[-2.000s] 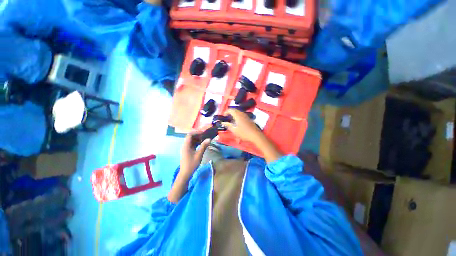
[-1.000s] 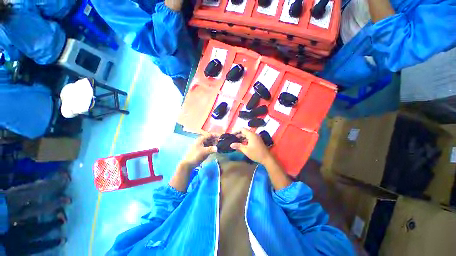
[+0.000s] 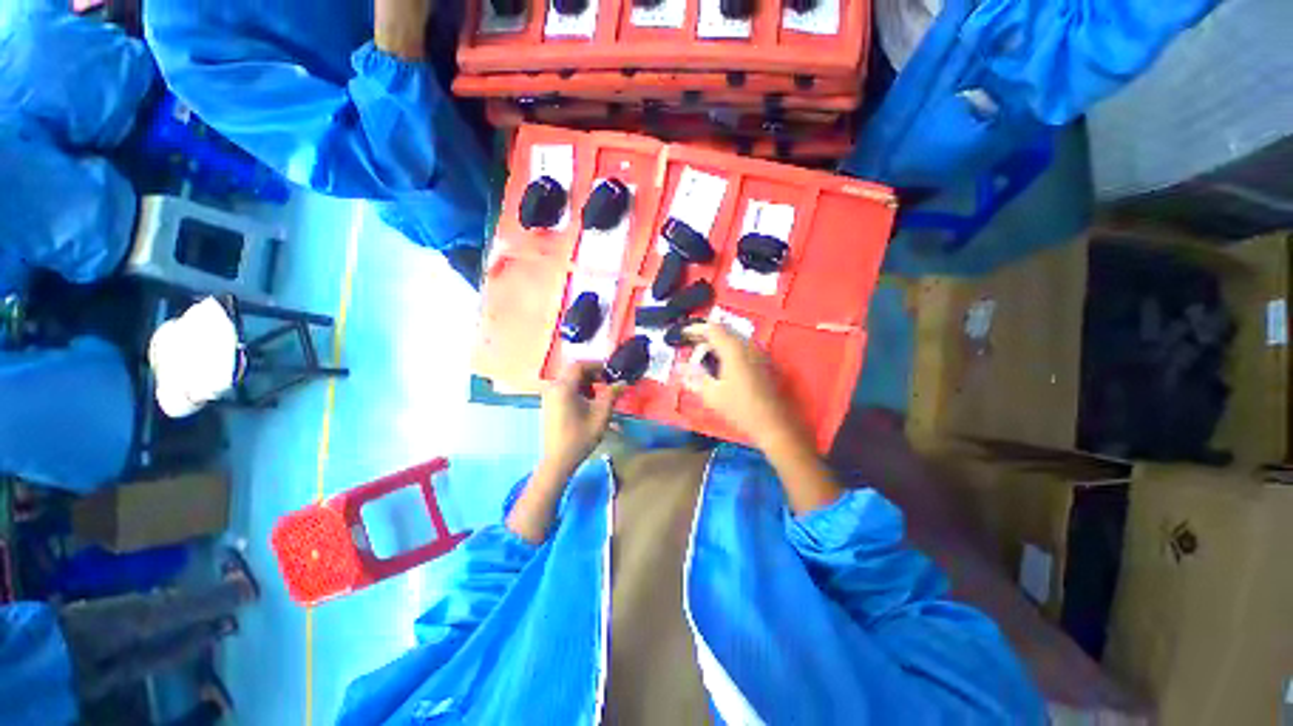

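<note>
A red compartment tray [image 3: 837, 263] lies tilted in front of me. Curled black watch-like units sit on white cards in its pockets, one at the upper left [image 3: 542, 203]. Black strap pieces [image 3: 678, 304] are piled mid-tray. My left hand [image 3: 570, 426] is at the tray's near edge, its fingers on a curled black unit [image 3: 625, 359]. My right hand [image 3: 740, 380] is over the near pockets, fingertips at a short black piece [image 3: 681, 335]; whether it grips the piece is unclear. Another dark unit is partly hidden under the right hand.
Stacked red trays [image 3: 659, 60] stand beyond mine, with blue-sleeved people on both sides. A red stool [image 3: 319, 553], a grey stool [image 3: 213, 244] and a white-topped stool [image 3: 196, 358] are at left. Open cartons [image 3: 1000, 355] with dark contents stand at right.
Both hands moved forward from near my body onto the tray and apart. The black unit held between them is now at my left fingers; my right hand has left it for the strap pieces.
</note>
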